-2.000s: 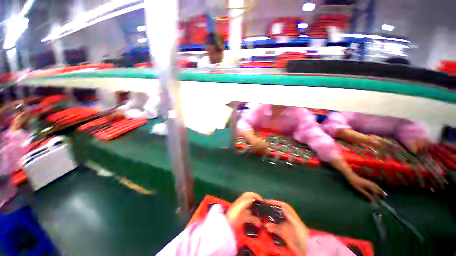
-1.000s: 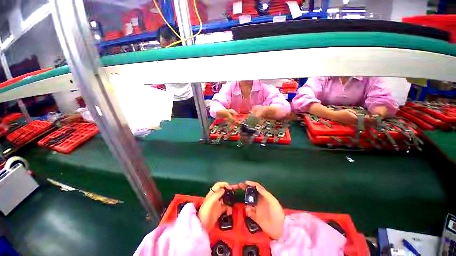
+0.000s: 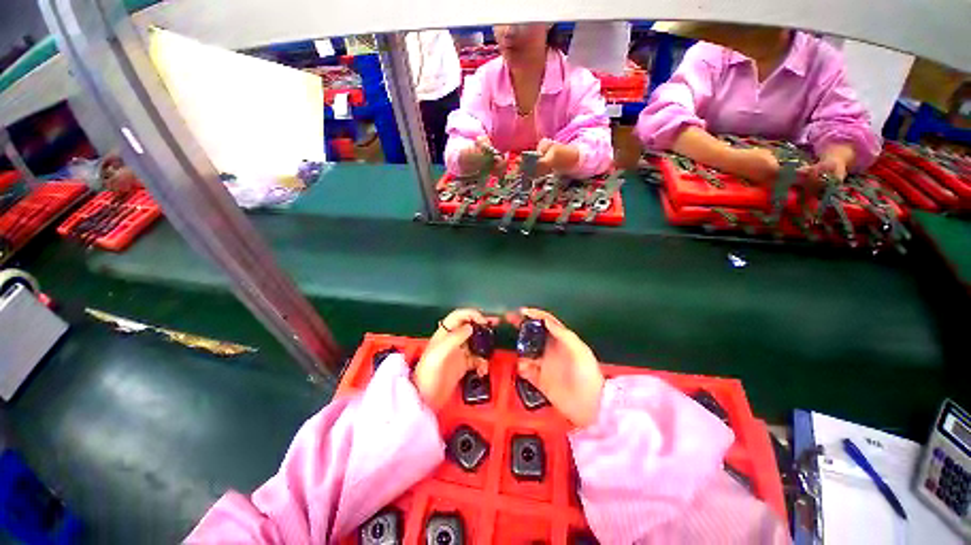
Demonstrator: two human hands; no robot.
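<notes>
My left hand [image 3: 451,360] holds a black watch head [image 3: 481,340] upright between its fingers above the far part of the red compartment tray [image 3: 554,513]. My right hand [image 3: 562,367] holds another watch head [image 3: 530,337] beside it, with a small shine on its glossy face. The two watch heads are apart, side by side. Several watch heads lie sensor side up in the tray pockets, among them one [image 3: 527,457] below my right hand. My sleeves cover parts of the tray's left and right sides.
A metal post [image 3: 213,202] leans at left. A record sheet [image 3: 852,490] with a blue pen [image 3: 874,478] and a calculator [image 3: 950,460] are at right. Across the green bench, two people in pink smocks handle strapped watches on red trays [image 3: 596,216]. A white box-shaped device [image 3: 27,335] is far left.
The view has tilted down and shows more of the tray, sheet and calculator. My hands, together at first, are now slightly apart, each with one watch head.
</notes>
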